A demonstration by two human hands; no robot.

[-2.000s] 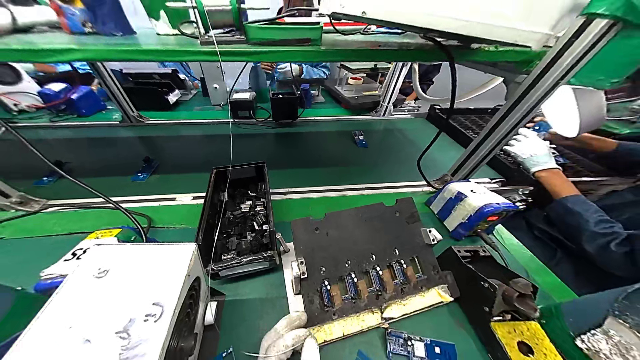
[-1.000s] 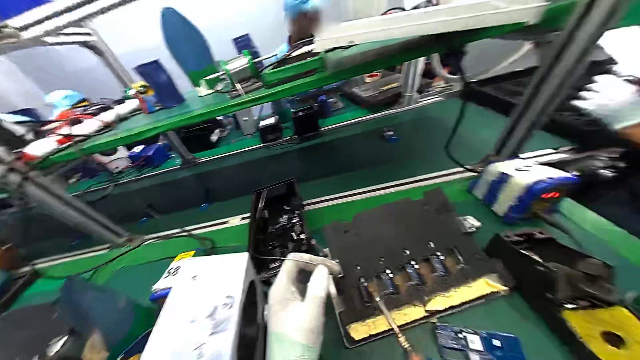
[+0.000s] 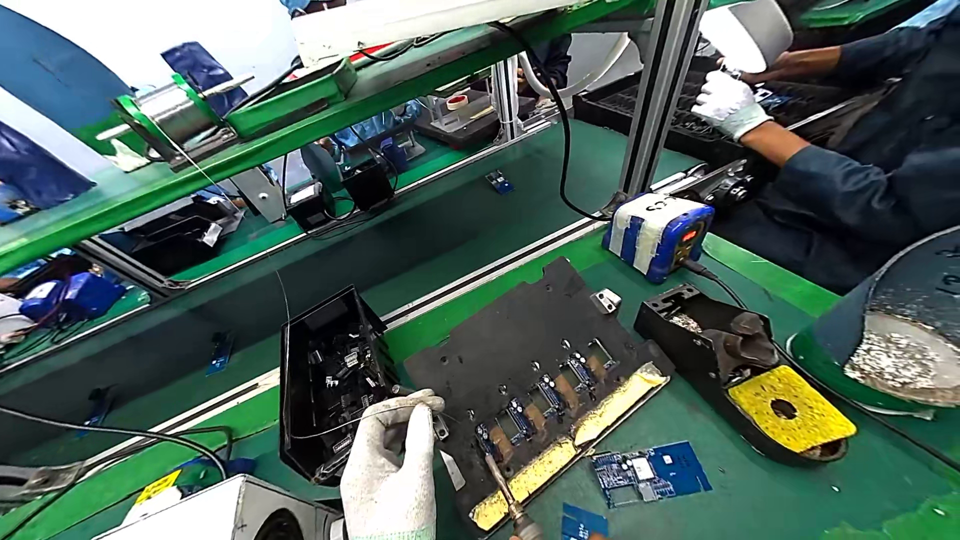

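Note:
My left hand (image 3: 394, 457), in a white knit glove, pinches a thin solder wire between thumb and forefinger beside the black fixture plate (image 3: 517, 322). Small blue circuit boards (image 3: 517, 420) stand in a row of slots in the plate. At the lower edge a soldering iron (image 3: 506, 487) points up, its tip at the leftmost board; the hand on it is almost wholly hidden below the frame, with only a bit of it perhaps showing. A black bin (image 3: 337, 375) of small black parts is left of the plate. Flat on the bench lies a larger blue circuit board (image 3: 651, 474).
Right of the plate are an iron stand with a yellow sponge (image 3: 791, 409), a blue soldering station (image 3: 658, 234) and a tub of solder dross (image 3: 900, 360). A white fan unit (image 3: 225, 514) sits lower left. A co-worker's gloved hand (image 3: 727, 105) is upper right. A solder spool (image 3: 176, 112) rests on the shelf.
Two seconds ago my left hand was low by the plate's bottom left corner; it is now raised beside the bin with the wire. The iron, not seen in the oldest frame, is now over the plate.

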